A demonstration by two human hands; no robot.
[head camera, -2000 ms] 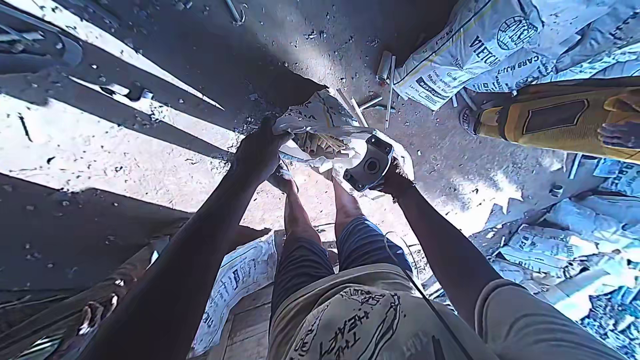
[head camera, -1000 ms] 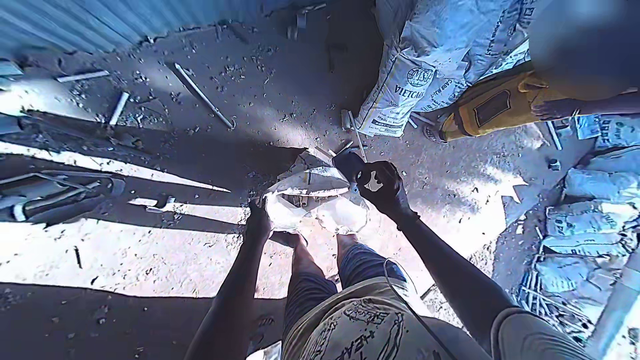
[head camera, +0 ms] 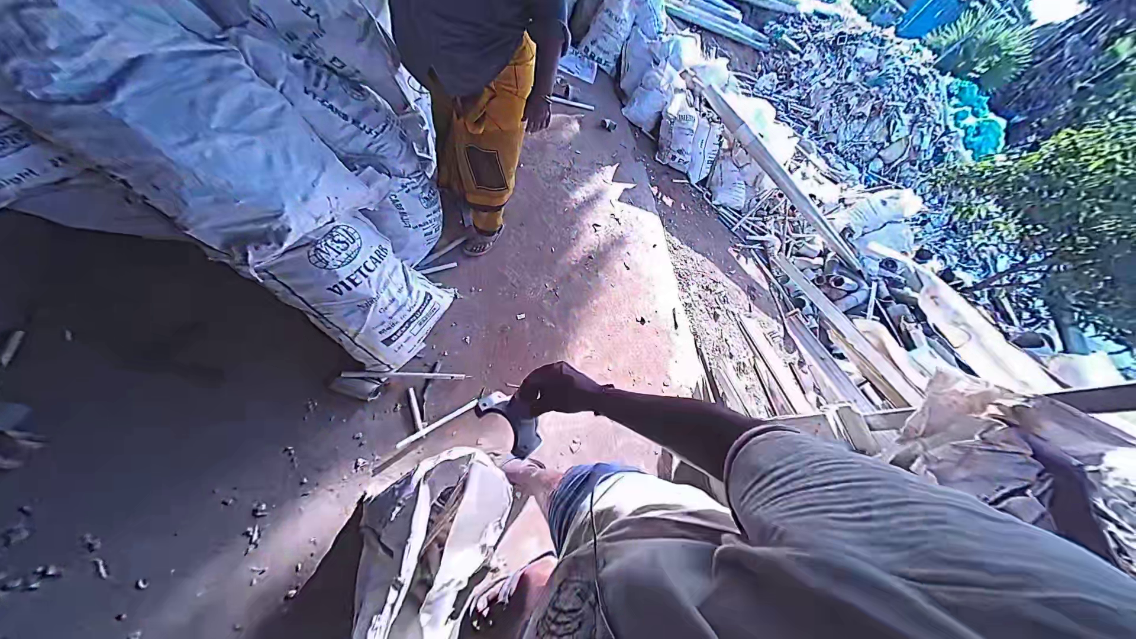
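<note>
My right hand (head camera: 559, 389) is closed on a dark grey, curved piece (head camera: 522, 428), with a lighter rounded end towards the left; it seems to be plastic. The hand is above the ground in front of my legs. Below and left of it stands a white woven sack (head camera: 435, 541) with its mouth open. Something brownish shows inside the sack, too unclear to name. My left hand is outside the view.
Large filled white sacks (head camera: 346, 275) are stacked at upper left, where a person in yellow trousers (head camera: 488, 133) stands. Thin pipes or sticks (head camera: 426, 435) lie by the open sack. Long boards (head camera: 825, 328) and scrap heaps (head camera: 861, 89) fill the right side.
My view has swung far to the right. My left hand, earlier at the open sack's rim, has dropped out of view. My right hand still holds a dark piece, now away from the sack's mouth.
</note>
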